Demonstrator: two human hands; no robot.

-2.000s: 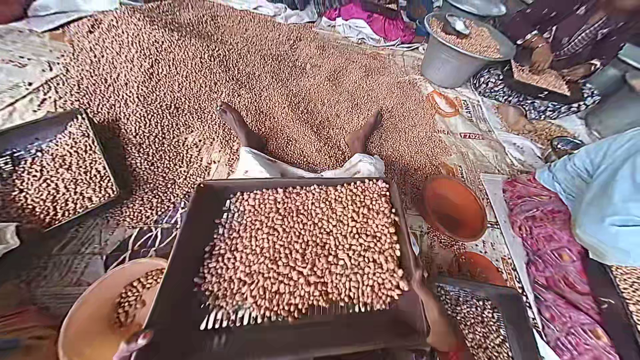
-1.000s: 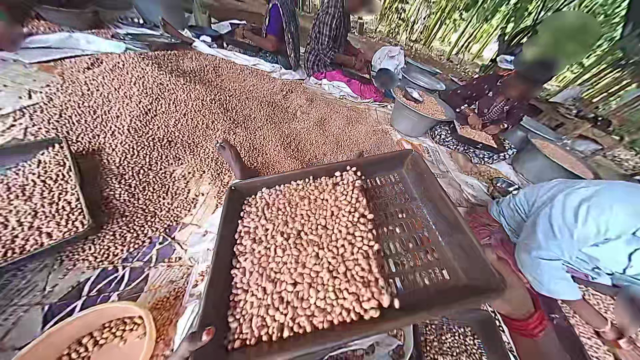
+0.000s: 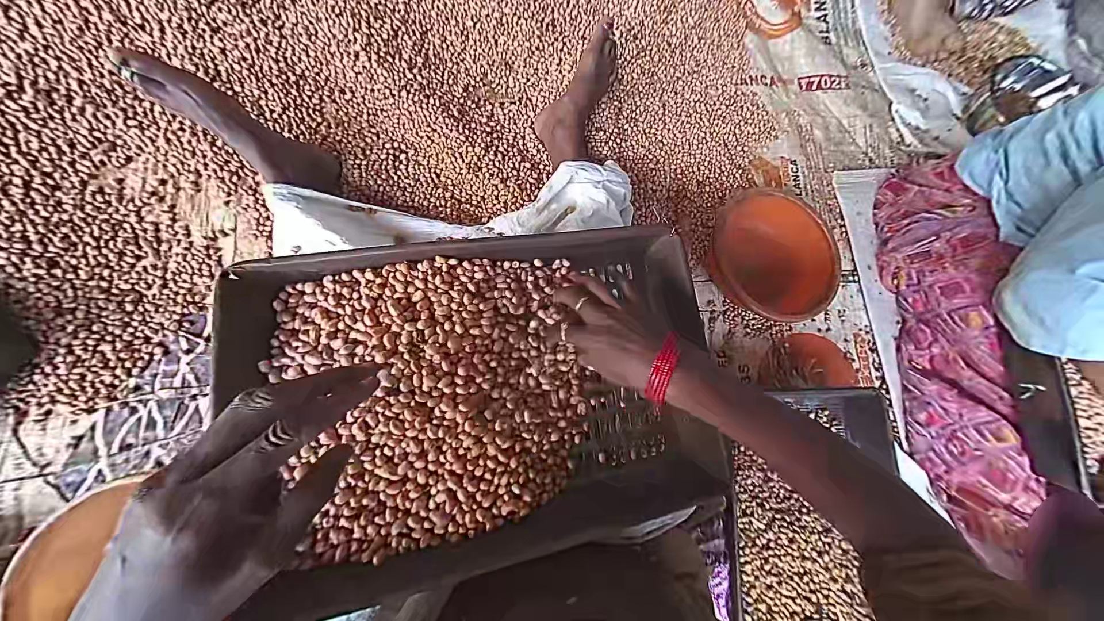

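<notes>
A dark slotted plastic tray point(image 3: 448, 246) rests at my lap, tilted slightly, with a layer of shelled nuts point(image 3: 440, 371) over its left and middle parts. Slots show bare along its right side. My left hand point(image 3: 267, 457) is over the tray's left part, fingers spread, touching or just above the nuts. At the right edge of the layer, my right hand point(image 3: 599, 323), with a ring and red bangles at the wrist, has its fingers on the nuts. Neither hand is closed around anything that shows.
Beyond my bare feet spreads a wide bed of nuts point(image 3: 431, 103). Orange bowls point(image 3: 776, 254) stand to the right, near another dark tray point(image 3: 845, 414) and a seated person in light blue point(image 3: 1061, 285). A tan basin point(image 3: 60, 552) is at the lower left.
Both hands have left the tray's rims and are now over the nuts. The tray, raised and tilted a second ago, is now lower at my lap. The view has swung down.
</notes>
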